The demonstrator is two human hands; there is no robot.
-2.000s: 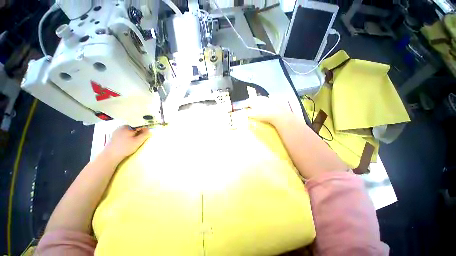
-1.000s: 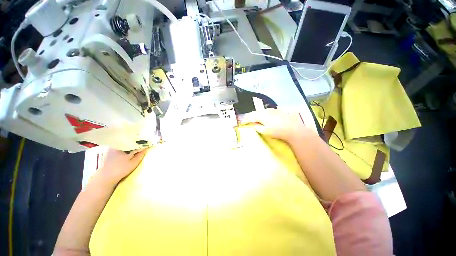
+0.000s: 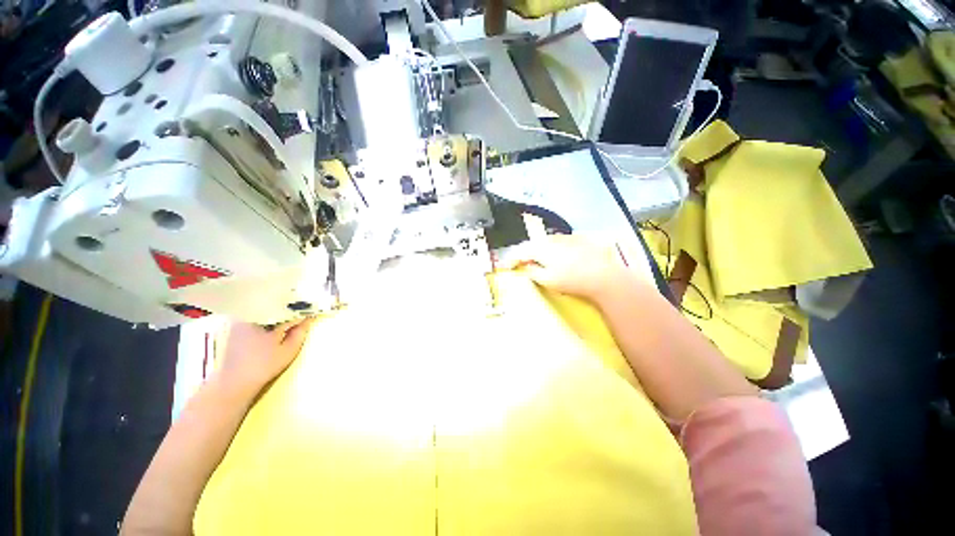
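Observation:
A large yellow bag body (image 3: 440, 440) lies from the machine head towards me, with a centre seam running down it. Its far edge is at the sewing clamp (image 3: 419, 257), where lamp glare washes out the detail. The white pattern sewing machine (image 3: 168, 230) with a red logo stands at the left. My left hand (image 3: 257, 351) grips the bag's far left edge, beside the machine head. My right hand (image 3: 571, 267) holds the far right edge beside the clamp; its fingers are partly lost in glare. The needle area cannot be made out.
A control panel (image 3: 654, 89) stands behind at the right, with a white cable. Yellow bags (image 3: 785, 225) with brown strips are piled at the right, a thin black cord beside them. A pale support board (image 3: 822, 419) shows under the pile. The white lamp (image 3: 387, 105) glares above the clamp.
Over the two seconds the view has shifted, so the machine head appears larger and lower left. Both hands keep their hold at the bag's far edge, and the bag shows little movement relative to the clamp.

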